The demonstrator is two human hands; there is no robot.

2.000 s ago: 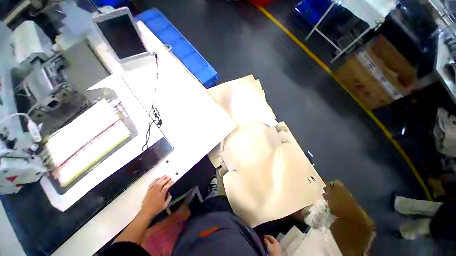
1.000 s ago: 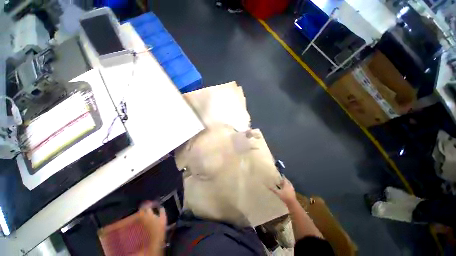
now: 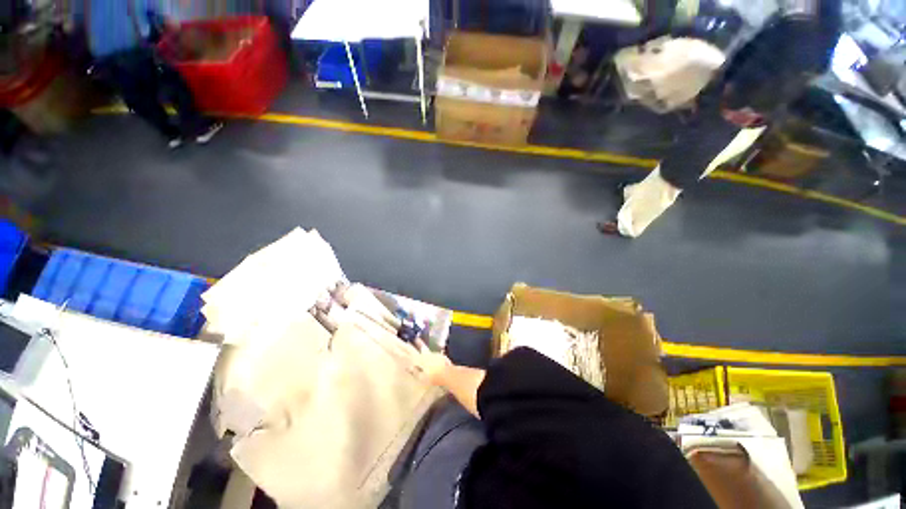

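Note:
A stack of large beige panels (image 3: 308, 398) lies in front of me, right of the white table. Its upper part spreads toward the aisle, and some edges near the middle are curled up. My right hand (image 3: 431, 366), in a black sleeve, grips the right edge of the stack; its fingertips are small and blurred. My left hand is not in view.
The white table (image 3: 149, 398) with a cable is at left, a blue bin (image 3: 124, 288) behind it. A cardboard box (image 3: 636, 348) and yellow crate (image 3: 830, 418) stand right. Across the aisle are a red bin (image 3: 233, 70), another carton (image 3: 487, 124) and two people.
The view has swung right toward the aisle, with the machine mostly out of the picture. My left hand has left view. My right hand has closed on the stack's edge, and panel edges there are curled.

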